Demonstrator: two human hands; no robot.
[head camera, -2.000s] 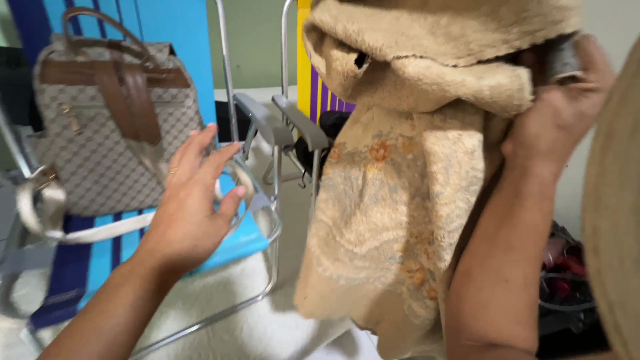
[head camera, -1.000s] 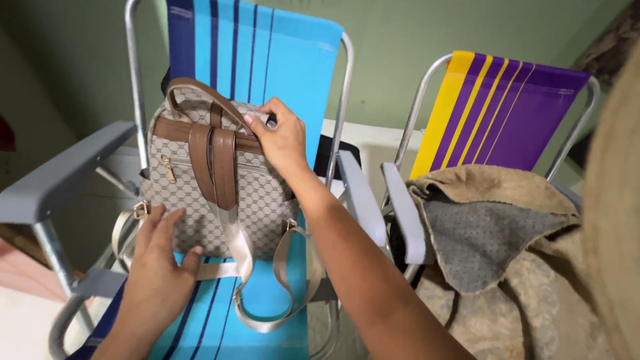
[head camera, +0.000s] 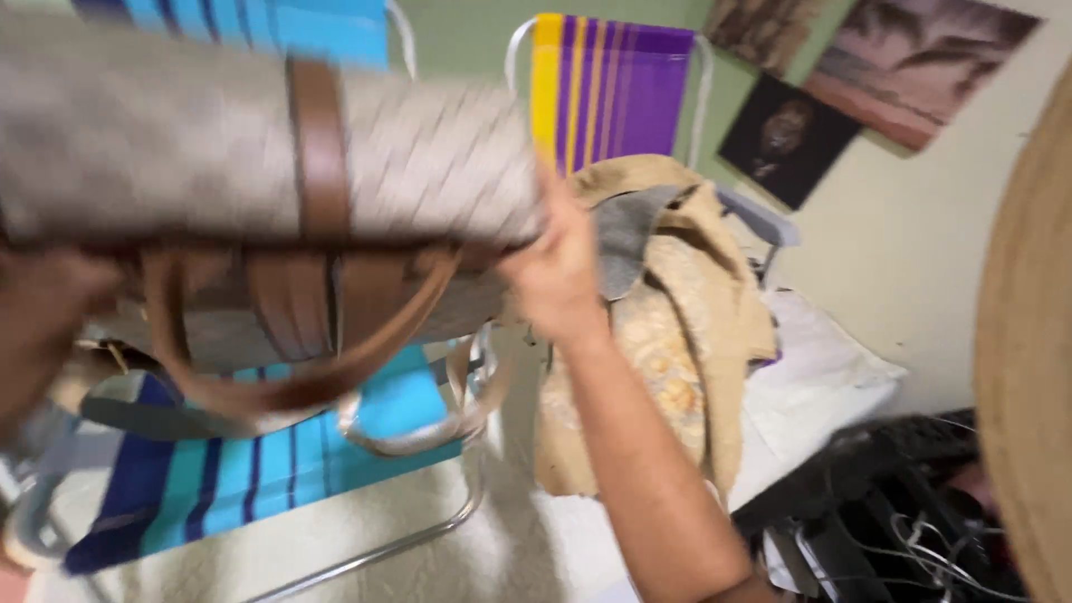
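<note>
A patterned backpack (head camera: 427, 159) with brown straps and a brown top handle is held up between my two hands, above the blue striped seat (head camera: 310, 452) of a folding chair. My right hand (head camera: 557, 260) grips its right end. At its left end is my left hand (head camera: 67, 289), blurred and partly cut off by the frame edge, closed against the bag. The pale shoulder straps (head camera: 419, 435) hang below over the seat. A tan floral blanket (head camera: 670, 360) with a grey underside lies draped over the purple and yellow folding chair (head camera: 628, 92) to the right.
White pillows or cushions (head camera: 804, 377) lie beyond the blanket. A black crate (head camera: 879, 494) with cables stands at the lower right. Pictures (head camera: 921, 67) hang on the wall. A tan curved edge (head camera: 1022, 352), perhaps a hat brim, fills the right side.
The backpack stood on the blue chair one second ago and is now lifted off it in both hands. The blanket, held up two seconds ago, lies on the other chair.
</note>
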